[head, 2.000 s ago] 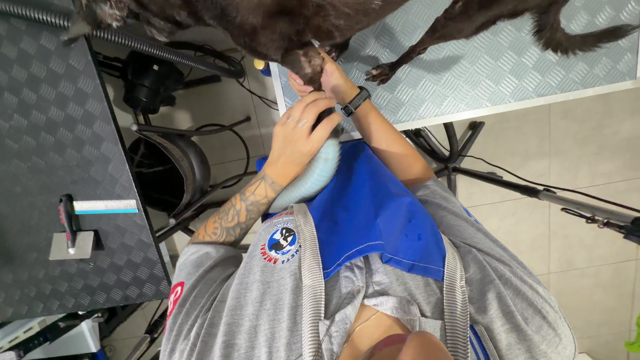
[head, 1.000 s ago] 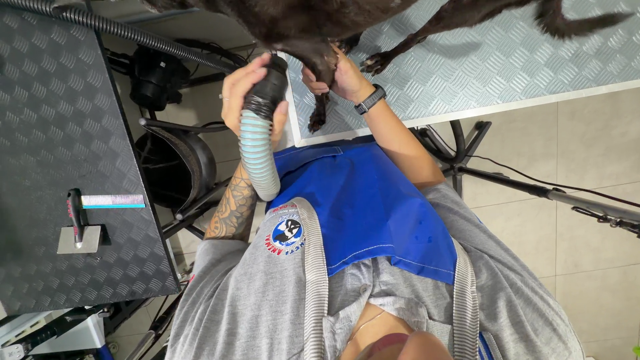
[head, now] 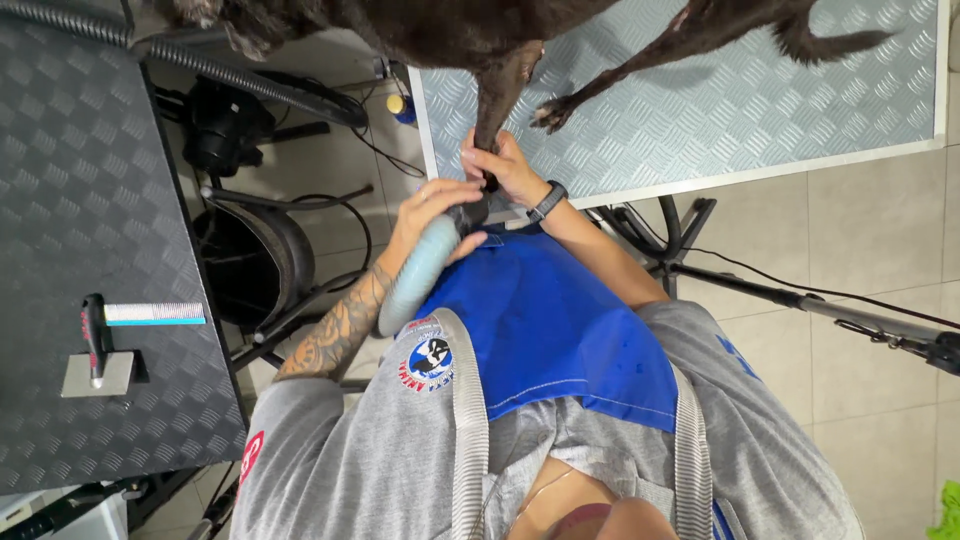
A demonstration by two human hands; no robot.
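Note:
My left hand grips the black nozzle of a ribbed light blue dryer hose, close to the lower end of a dog's front leg. My right hand, with a dark band on the wrist, holds that leg near the paw, at the table edge. The dark-coated dog is over a grey patterned grooming table; its head is partly cut off at the top left. The paw is partly hidden by my fingers and the nozzle.
A black textured table at left bears a metal comb and a slicker brush. Between the tables are a black ribbed hose, a black bin-like container, stands and cables. A metal pole crosses at right.
Since one second ago, my left hand has brought the nozzle away from the dog's upper leg, down to near the paw. My right hand has moved down the leg, which now looks straighter.

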